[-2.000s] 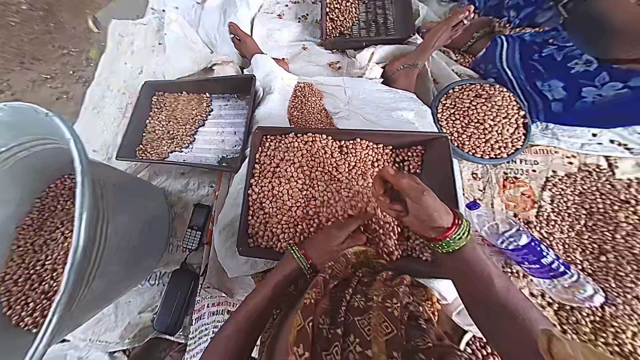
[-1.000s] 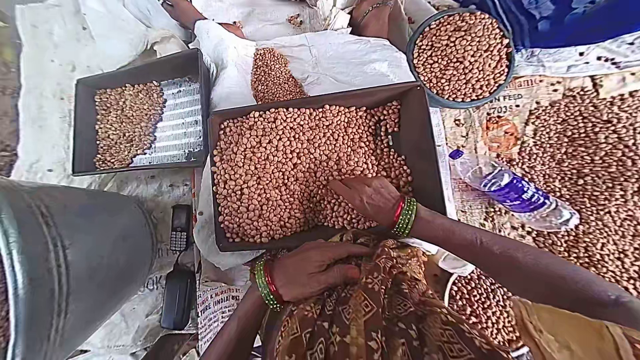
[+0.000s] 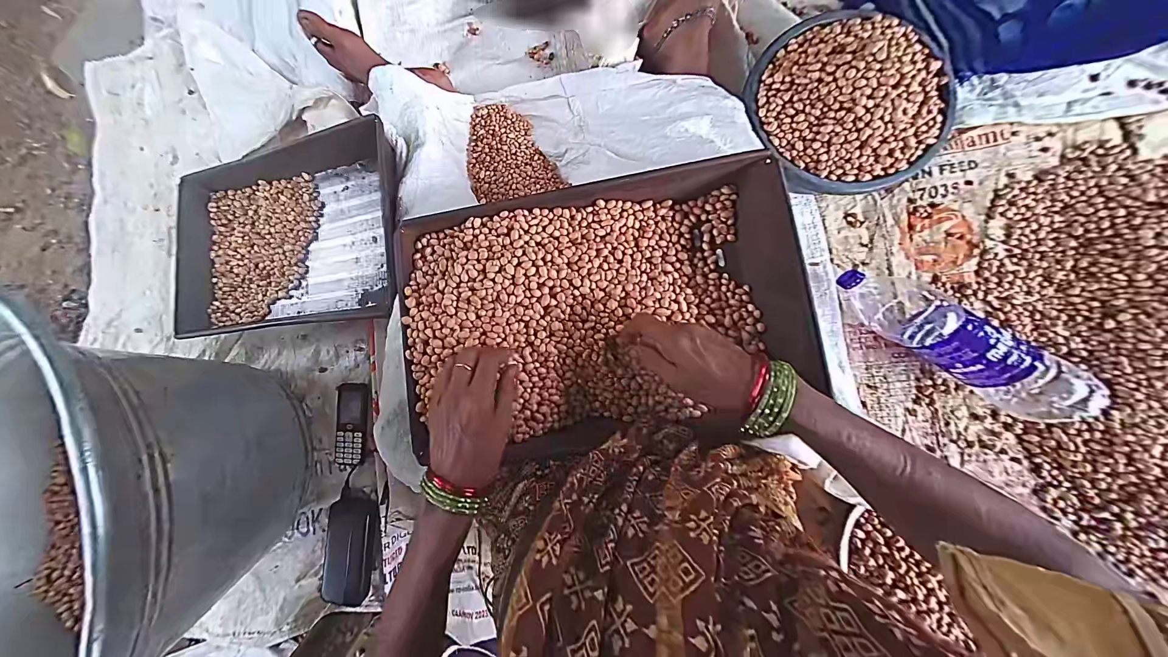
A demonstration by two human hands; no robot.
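Observation:
A dark rectangular tray [image 3: 776, 246] in front of me is filled with brown nuts or seeds [image 3: 538, 274]. My left hand [image 3: 470, 411] rests at the tray's near left part, its fingers bent down on the nuts. Over the nuts right of centre lies my right hand [image 3: 689, 365], fingertips down among them; whether it grips any is hidden. Red and green bangles circle both wrists. A small heap of similar nuts [image 3: 511, 155] lies on white cloth just beyond the tray's far edge.
To the left stand a smaller tray [image 3: 192, 255] part full of nuts, a metal bucket [image 3: 210, 456], a keypad phone [image 3: 351, 424] and a black case [image 3: 349, 552]. At right are a round tub [image 3: 944, 119] of nuts, a plastic bottle [image 3: 976, 351] and spread nuts [image 3: 1095, 274]. Another person's foot [image 3: 342, 50] is beyond.
My left hand has moved from the cloth at the tray's near edge onto the nuts. My right hand stays over the nuts. Two seconds ago both hands were close together there.

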